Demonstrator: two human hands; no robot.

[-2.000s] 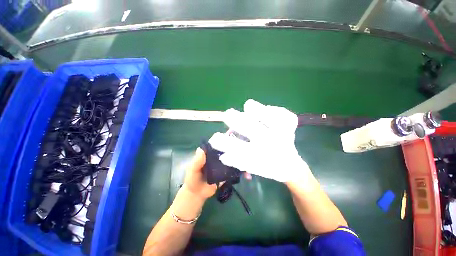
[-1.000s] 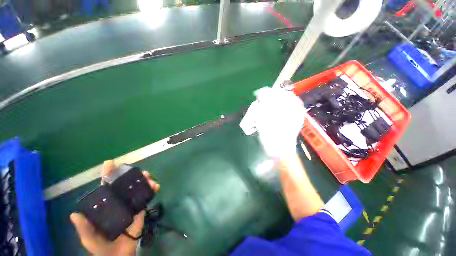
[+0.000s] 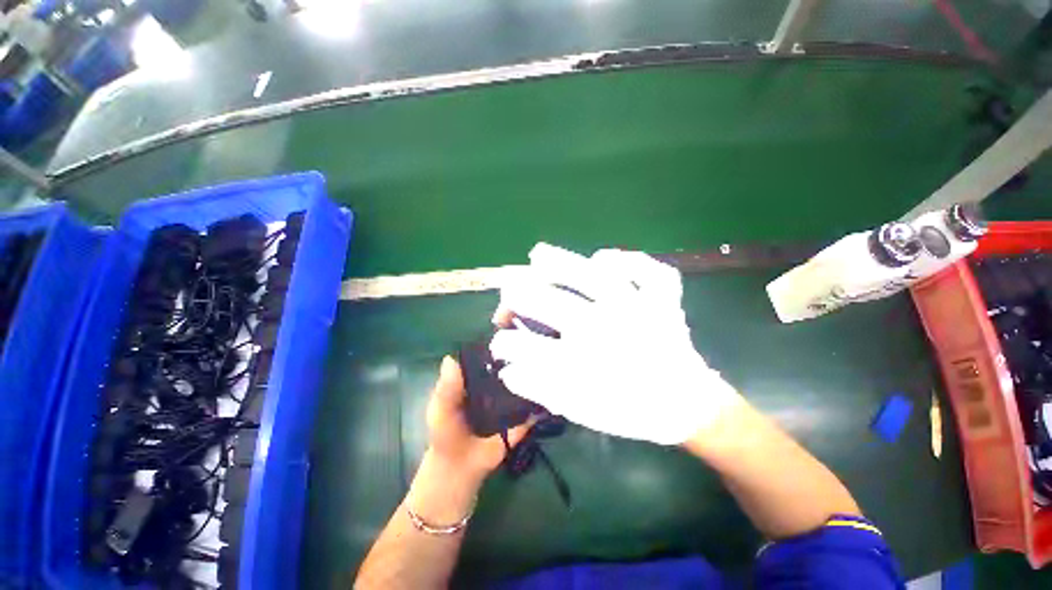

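Observation:
My left hand (image 3: 458, 432), bare with a thin bracelet, holds black power adapters (image 3: 490, 394) above the green mat. A black adapter cable (image 3: 556, 470) hangs below them. My right hand (image 3: 606, 346), in a white glove, lies over the adapters' upper right side. Its fingers are bent towards the adapters; whether it grips them or holds a cloth cannot be told against the white glove. The glove hides part of the adapters.
A blue bin (image 3: 268, 415) with many adapters and cords stands at left, another blue bin (image 3: 25, 461) beyond it. Two white bottles (image 3: 848, 274) stand by the red-orange bin (image 3: 975, 403) at right. A blue piece (image 3: 891, 417) and thin tan stick (image 3: 936, 424) lie nearby.
The view has swung back from the right. My right hand has moved from beside the red bin onto the adapters. My left hand still holds the adapters.

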